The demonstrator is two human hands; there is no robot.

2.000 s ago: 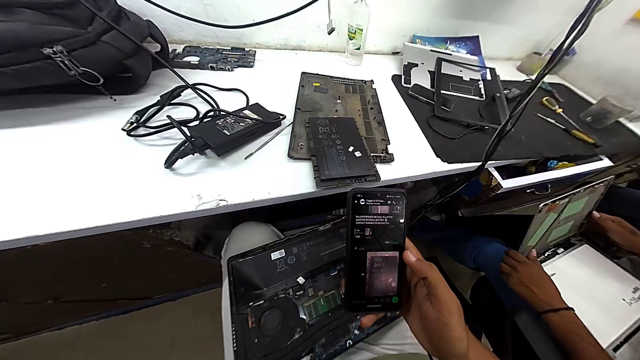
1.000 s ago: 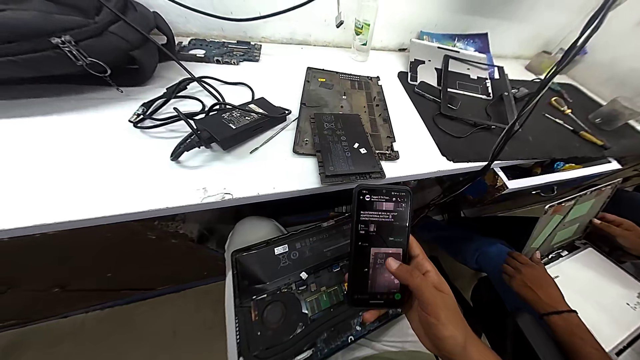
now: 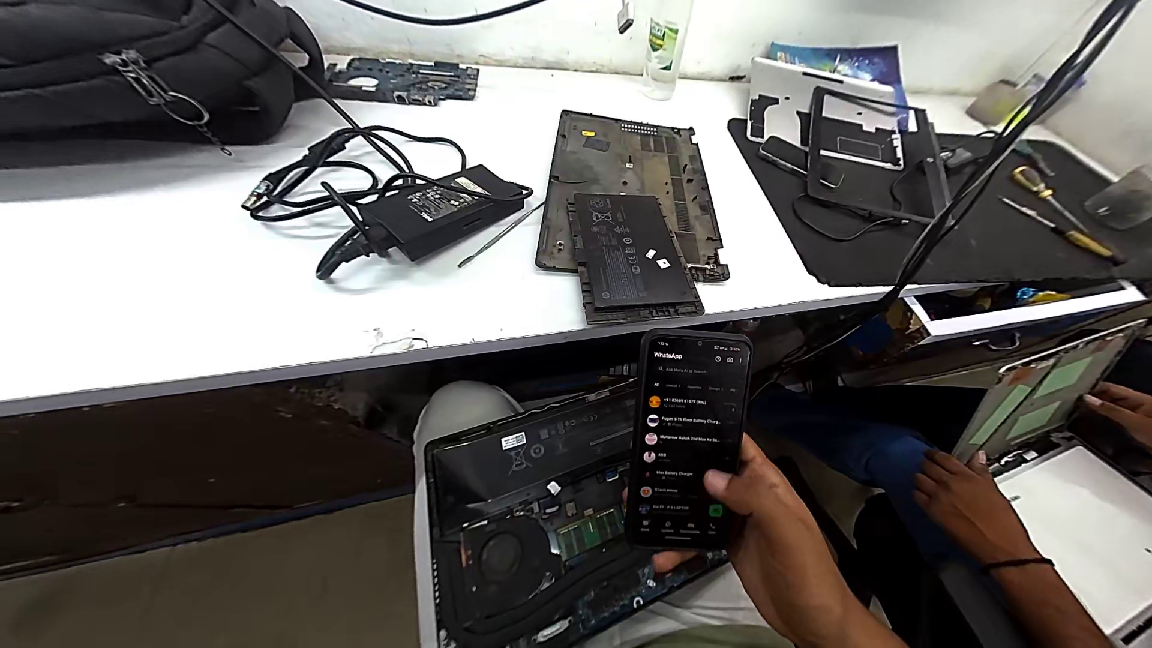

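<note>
My right hand holds a black smartphone upright, its thumb over the lower right of the screen, which shows a list of chats. Below and behind the phone, an opened laptop lies on my lap with its fan, green memory module and battery exposed. On the white desk above, a separate black laptop battery rests on the lower part of a laptop bottom cover. To their left are a thin metal tool and a black power adapter with its cable. My left hand is out of view.
A black backpack and a circuit board lie at the back left. A clear bottle stands by the wall. Screwdrivers and laptop frames lie on a black mat. Cables hang at right. Beside me, another person's hands hold a panel.
The phone screen has changed from an open chat with a picture to a list of chats. The thumb, over the picture one second ago, is now at the screen's lower right.
</note>
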